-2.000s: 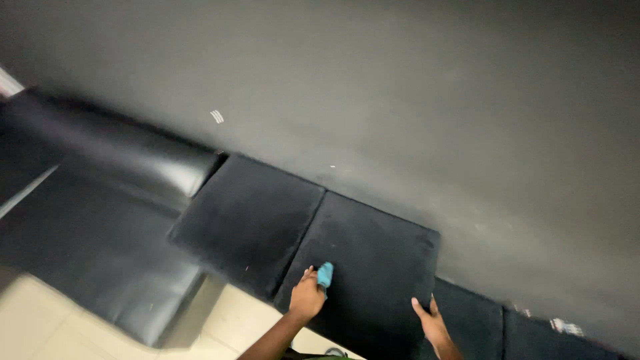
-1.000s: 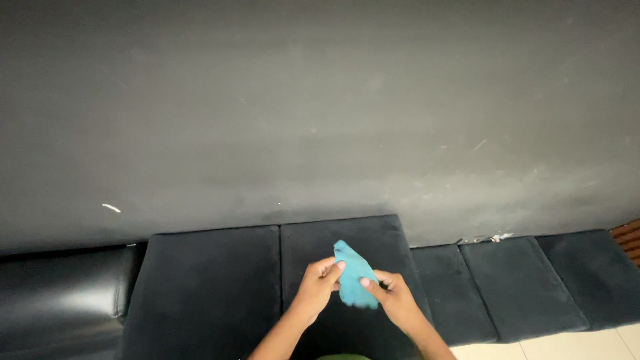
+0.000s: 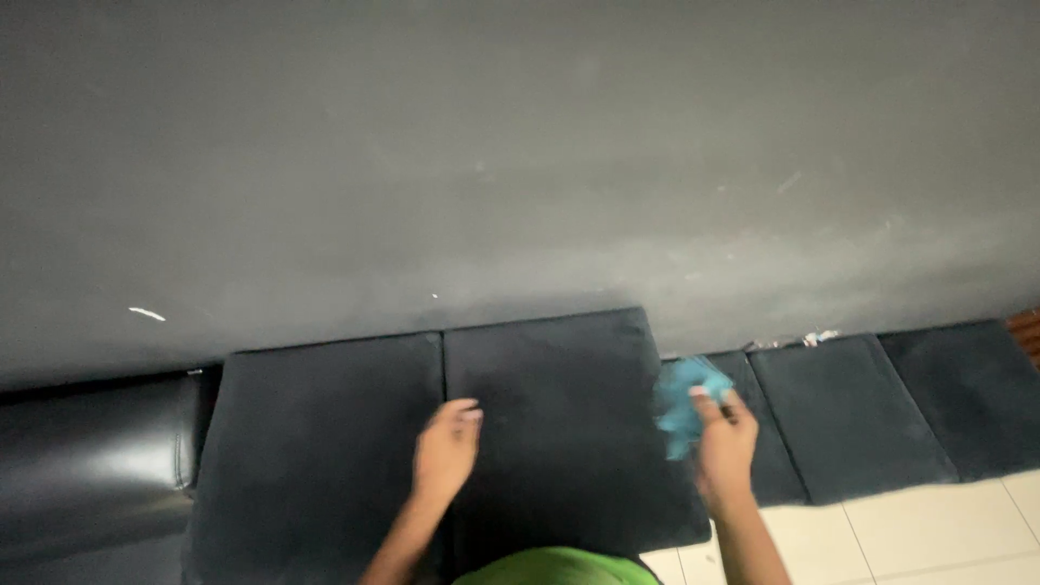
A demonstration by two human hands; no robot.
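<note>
My right hand [image 3: 725, 447] pinches a crumpled teal cloth [image 3: 686, 406] between thumb and fingers, in the air by the right edge of a raised black cushioned seat [image 3: 561, 406]. The cloth is blurred by motion. My left hand [image 3: 447, 451] hovers over the seam between this seat and its neighbouring black cushioned seat [image 3: 325, 455]. It holds nothing, and its fingers are curled a little, the thumb not clearly apart from them.
A dark grey scuffed wall [image 3: 520, 162] rises behind the seats. At the left stands a shiny black padded couch [image 3: 89, 439]. Lower dark cushions [image 3: 845, 414] run along the wall at the right, with small white debris [image 3: 819, 337] behind them. Light floor tiles [image 3: 934, 528] show below.
One second ago both hands held the teal cloth between them. The left hand has let go of it, and the right hand has carried it to the right.
</note>
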